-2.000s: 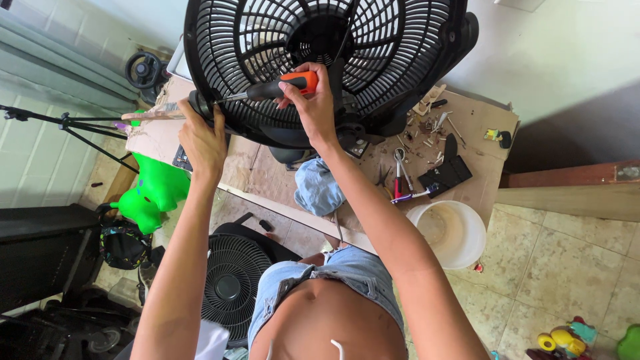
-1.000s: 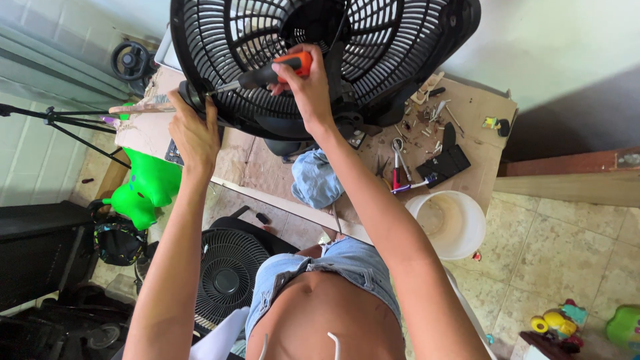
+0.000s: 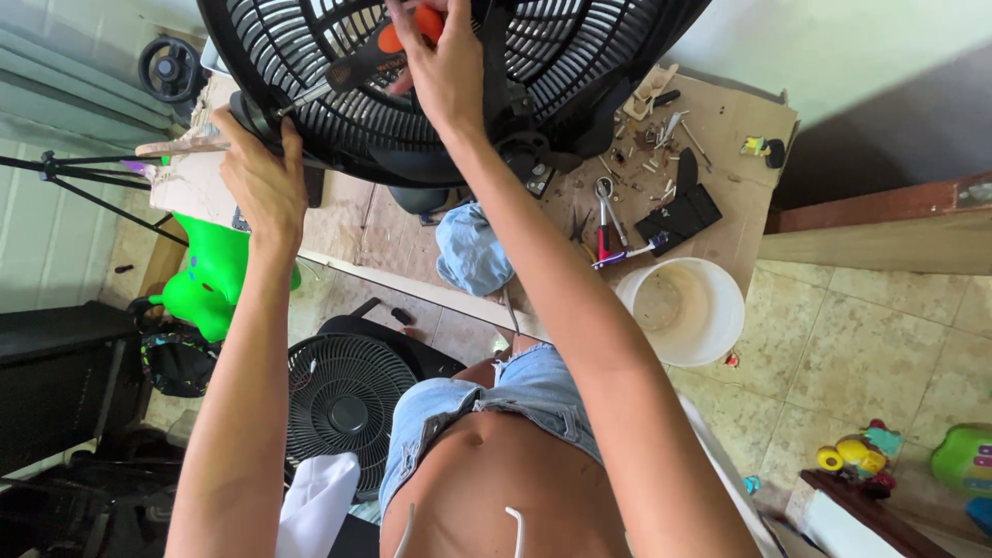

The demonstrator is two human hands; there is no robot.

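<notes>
A large black plastic fan housing (image 3: pixel 364 147) with a slatted grille fills the top of the view, above a cardboard-covered table. My right hand (image 3: pixel 446 74) grips an orange and black screwdriver (image 3: pixel 360 66) in front of the grille. Its shaft points down to the left, and the tip meets a screw at a round black part (image 3: pixel 260 120) on the housing's left rim. My left hand (image 3: pixel 263 178) holds that round part, thumb and fingers around it near the tip. The top of my right hand is cut off by the frame edge.
On the cardboard (image 3: pixel 744 132) lie a ratchet wrench (image 3: pixel 604 225), pliers (image 3: pixel 580 226), a toothbrush (image 3: pixel 632 252), a black case (image 3: pixel 680 218), a blue cloth (image 3: pixel 471 249) and scattered screws. A white bucket (image 3: pixel 725 310) stands at the table's edge. Another fan grille (image 3: pixel 349 387) is below.
The screwdriver stays at the left rim of the housing, and my left hand keeps its hold there. My right hand's fingers have shifted on the handle. The view has moved slightly.
</notes>
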